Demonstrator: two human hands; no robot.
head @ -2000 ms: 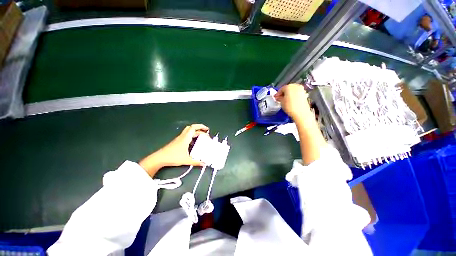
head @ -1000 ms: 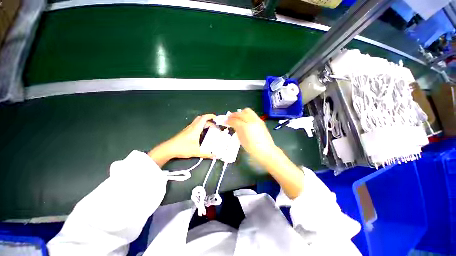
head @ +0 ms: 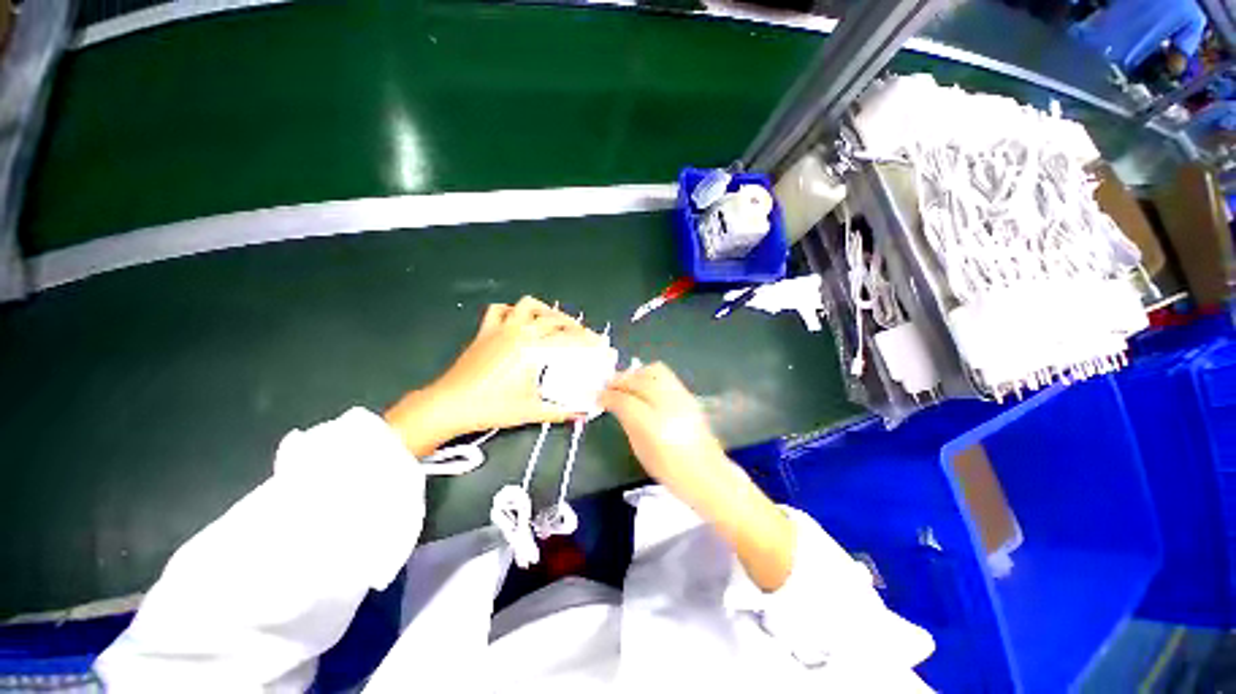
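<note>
My left hand (head: 499,363) holds white power adapters (head: 580,374) side by side above the green worktop, with metal pins pointing up and away from me. White output cords (head: 514,508) hang from them in tied bundles towards my body; another cord loop shows under my left wrist. My right hand (head: 656,411) is at the right side of the adapters, its fingertips touching the nearest block. Whether these fingers hold something small cannot be told.
A blue parts box (head: 733,228) with a white bottle stands by the metal post. A red-handled tool (head: 663,298), dark pen (head: 736,301) and white scraps (head: 793,296) lie near it. A packed adapter tray (head: 946,355) is at right, above a blue tote (head: 1057,542).
My right hand has come from the blue box to the adapters, first at their top, now lower at their right side. My left hand now covers more of the adapters.
</note>
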